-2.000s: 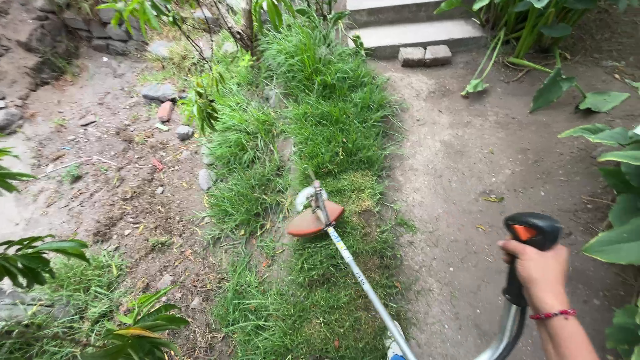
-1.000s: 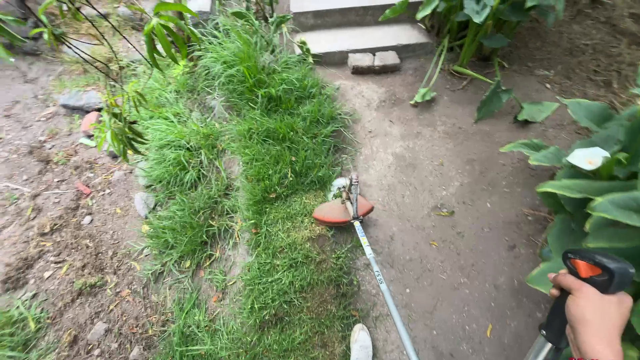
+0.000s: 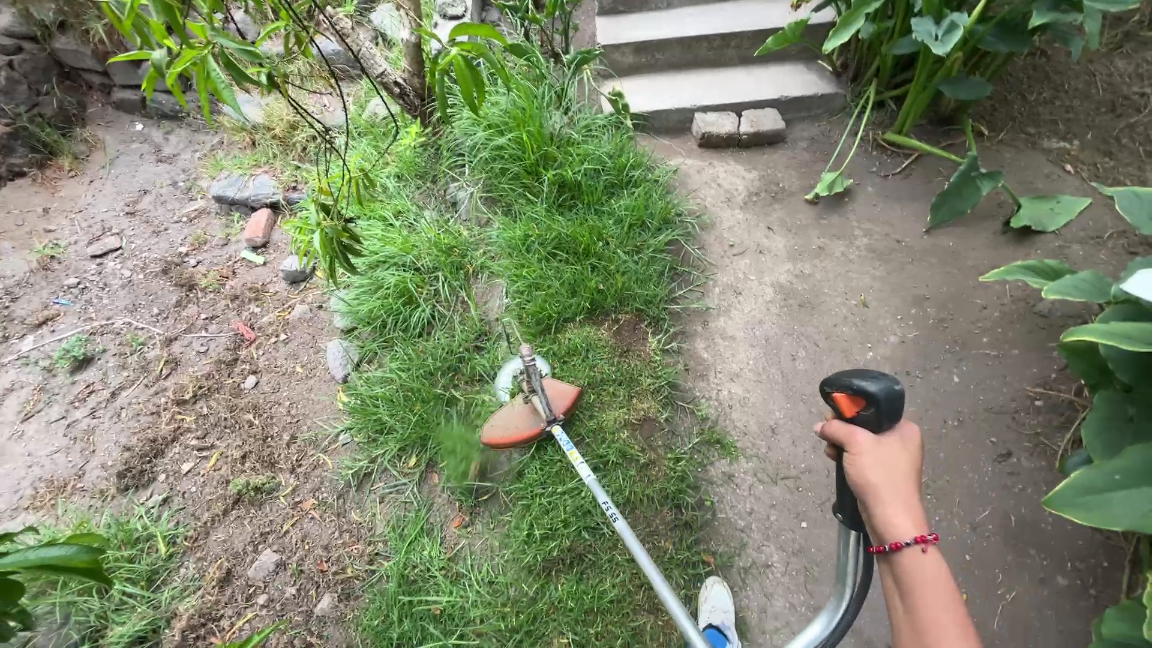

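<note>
My right hand point(image 3: 875, 472), with a red beaded bracelet at the wrist, is closed round the black control handle point(image 3: 859, 405) of a string trimmer. The handle has an orange switch and sits on a bent metal bar. From the lower edge the trimmer's silver shaft point(image 3: 621, 531) runs up and left to its head with an orange guard point(image 3: 533, 412), which lies over the grass strip point(image 3: 576, 270). Taller grass stands ahead of the head, shorter grass to its right and below. Green bits blur just left of the guard. My left hand is out of view.
A dirt path point(image 3: 792, 297) runs along the right to concrete steps point(image 3: 720, 90), with two blocks point(image 3: 738, 128) at their foot. Broad-leaved plants point(image 3: 1116, 405) edge the path. Stones point(image 3: 342, 360), a brick piece point(image 3: 259, 228) and hanging branches point(image 3: 333, 216) are on the left. A white shoe point(image 3: 717, 607) shows below.
The trimmer head has swung left from the grass strip's right edge, by the path, to over the grass. My right hand has kept its hold on the handle. The view has shifted.
</note>
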